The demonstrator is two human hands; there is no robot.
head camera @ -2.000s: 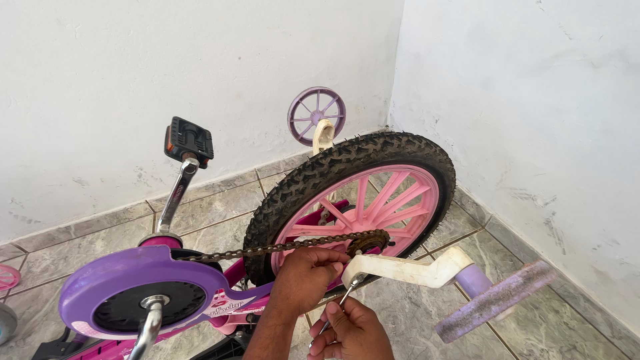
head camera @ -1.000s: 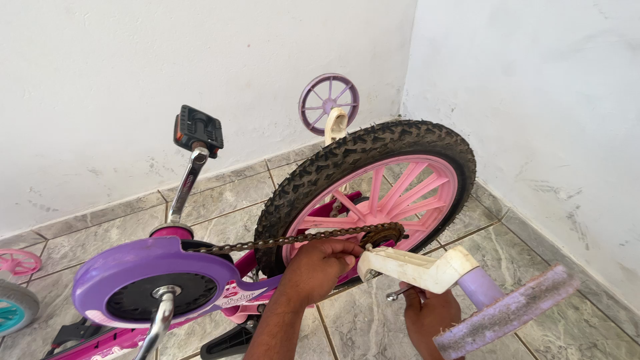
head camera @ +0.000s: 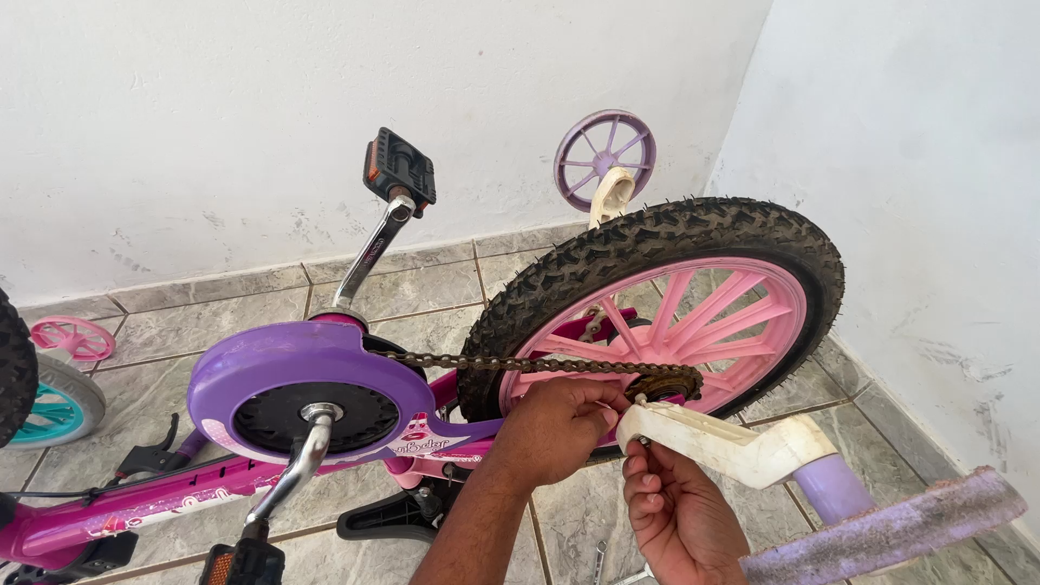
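Observation:
A pink and purple child's bicycle stands upside down, its rear wheel's black tyre [head camera: 520,301] at the centre. The rusty chain [head camera: 504,362] runs from the purple chain guard [head camera: 301,345] to the rear sprocket [head camera: 670,383]. My left hand [head camera: 556,431] is at the frame end beside the axle, fingertips pinched; what they touch is partly hidden. My right hand [head camera: 678,508] has its fingers on a small metal nut [head camera: 644,441] under the inner end of the white training-wheel arm [head camera: 723,439]. That arm carries the near purple training wheel [head camera: 886,532].
Wrenches [head camera: 600,561] lie on the tile floor at the lower centre. A pedal [head camera: 400,169] sticks up at left centre. The far training wheel [head camera: 605,161] is near the wall [head camera: 244,122]. Another teal-rimmed wheel [head camera: 61,410] and a pink one [head camera: 75,338] are at the left.
The wrench held in my right hand two seconds ago is out of it; wrenches now show on the floor. My right hand has come back up under the white arm's inner end.

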